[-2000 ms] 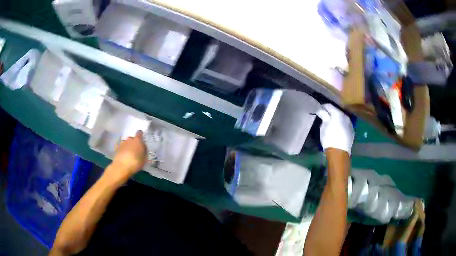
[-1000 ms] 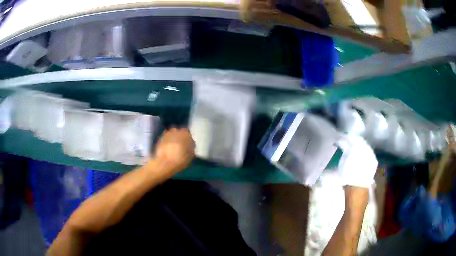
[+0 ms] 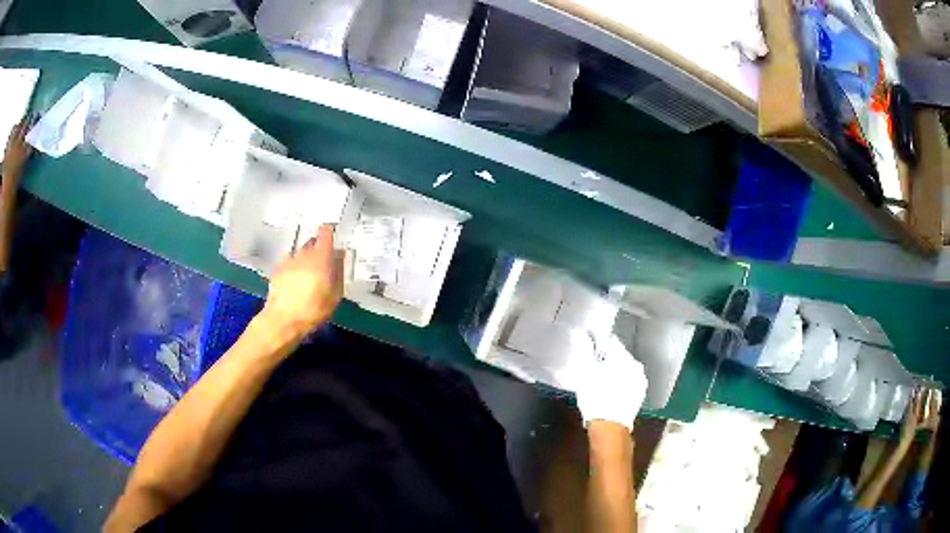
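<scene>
My bare left hand [image 3: 307, 279] pinches the near part of the wall where two open white retail cartons meet. The right carton of this pair [image 3: 422, 260] has pale flat content inside; the left one [image 3: 276, 203] looks white inside. My right hand [image 3: 613, 383], in a white glove, is at the near right edge of another open carton [image 3: 536, 318]; its fingertips blur into the white, so their grip cannot be told. A further white carton [image 3: 661, 359] stands just right of that one, partly behind the glove.
More open cartons [image 3: 198, 156] continue left, beside a whitish bag [image 3: 71, 117]. Cartons [image 3: 406, 47] stand beyond the metal rail [image 3: 417, 120]. A row of cartons [image 3: 823, 349] is at right, near another person's hands. A parts carton [image 3: 786, 99], blue bin [image 3: 769, 208] and blue crate [image 3: 135, 333] surround the bench.
The carton that stood apart by my left hand is now against the left row. My gloved hand has moved left, from the tilted dark blue-sided carton to the open carton's near edge.
</scene>
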